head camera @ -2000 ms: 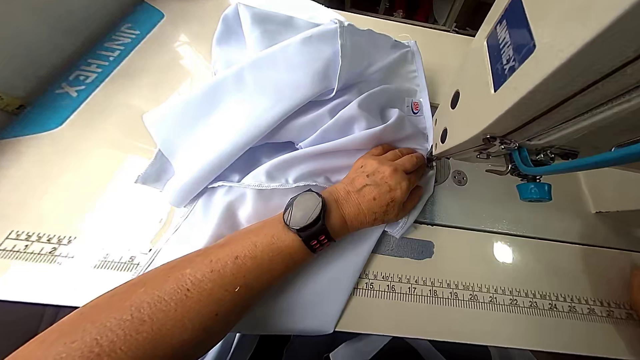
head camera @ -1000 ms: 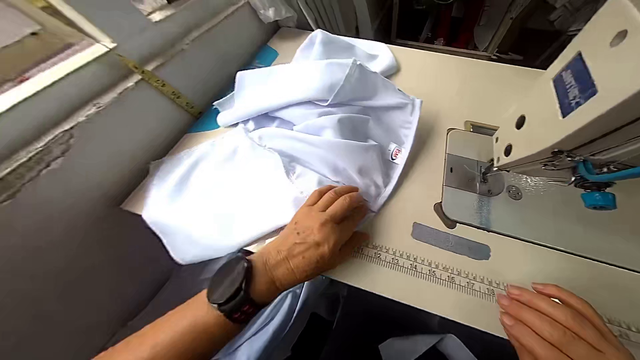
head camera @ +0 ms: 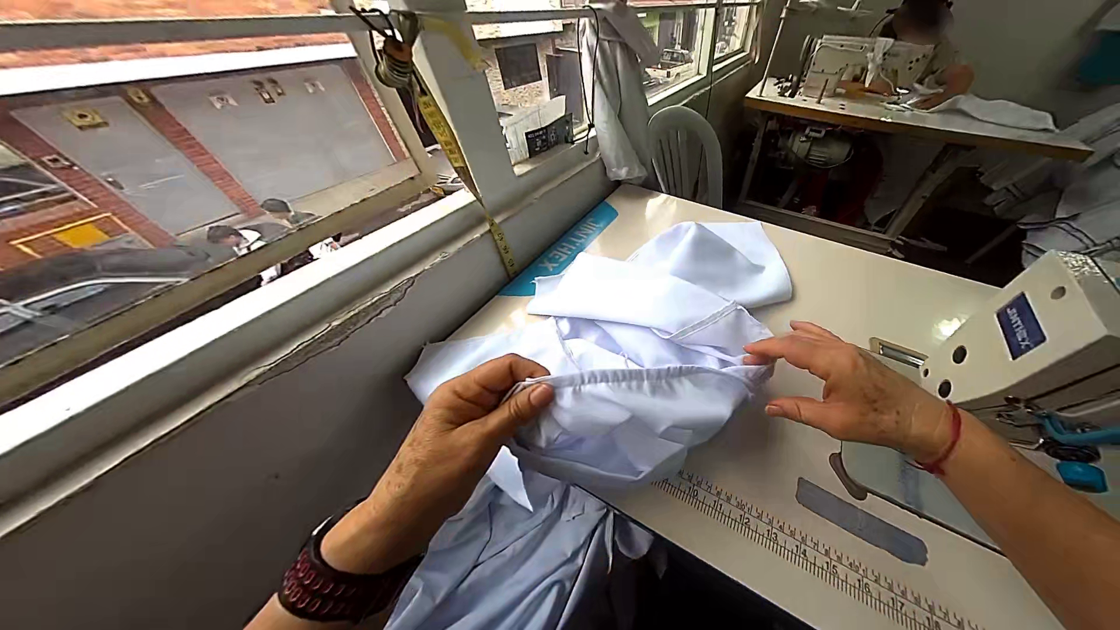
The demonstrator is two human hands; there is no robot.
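Note:
A white fabric garment piece [head camera: 639, 411] lies bunched on the sewing table [head camera: 831, 341], with a gathered seam along its near edge. My left hand [head camera: 481, 420] pinches that seamed edge at its left end between thumb and fingers. At the seam's right end, my right hand [head camera: 831, 385] has its thumb and fingers apart, the fingertips at the cloth; whether they grip it cannot be told. The sewing machine head [head camera: 1024, 341] stands to the right of my right hand. More pale fabric [head camera: 516, 560] hangs over the near table edge.
A wall with a window ledge [head camera: 262, 350] runs along the left, where a yellow tape measure [head camera: 455, 157] hangs. A printed ruler [head camera: 787, 542] follows the near table edge. Behind are a plastic chair [head camera: 687, 149] and a person [head camera: 927, 52] at another sewing machine [head camera: 827, 66].
The cloth was under the machine's needle area two seconds ago and now lies left of it. My left hand has taken its seamed edge, and my right hand has come up from the ruler. The view has swung up.

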